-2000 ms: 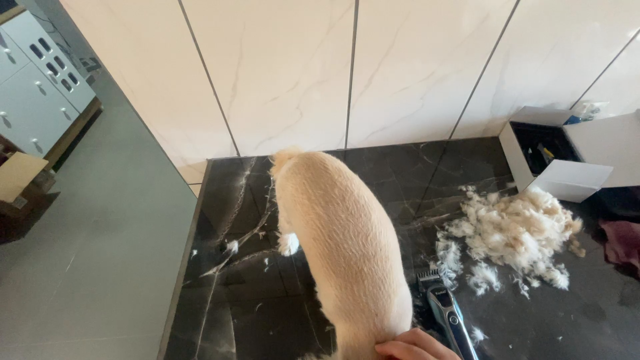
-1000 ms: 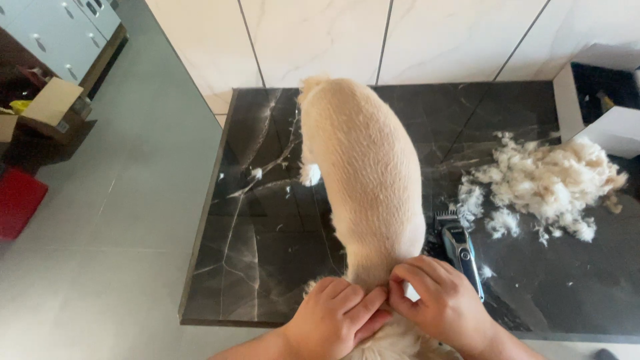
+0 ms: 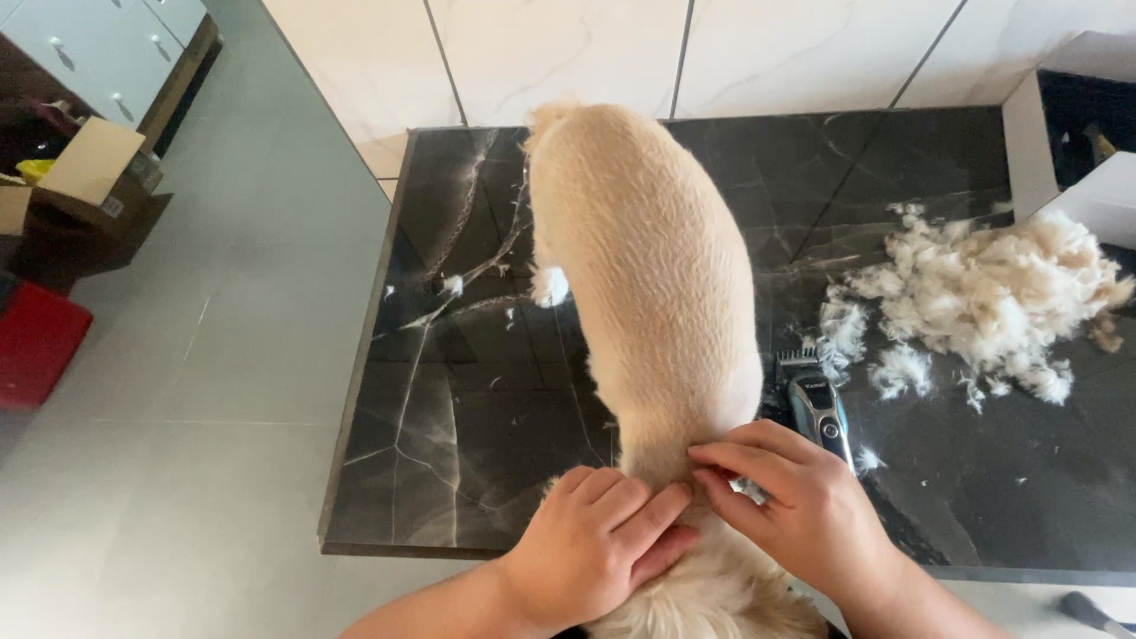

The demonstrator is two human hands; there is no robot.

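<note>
A dog with cream fur clipped short on its back [image 3: 657,257] stands on a black marble-patterned counter, its longer-haired head end low in the view. My left hand [image 3: 603,541] rests on its neck, fingers bent into the fur. From the other side my right hand [image 3: 790,497] touches the neck with thumb and fingertips; whether either hand pinches fur or skin is hidden. Cordless hair clippers with a comb guard [image 3: 818,410] lie just beyond my right hand, right of the dog. A pile of cut fur [image 3: 994,293] is farther right.
The black counter [image 3: 479,399] has a left edge dropping to a grey floor. A white open box [image 3: 1029,142] stands at the back right by the tiled wall. On the floor at left are a cardboard box [image 3: 98,160] and a red container [image 3: 40,342].
Two seconds ago only one hand showed, at the dog's lower back end of view; both hands now touch the neck. The right hand's fingers have shifted slightly since one second ago.
</note>
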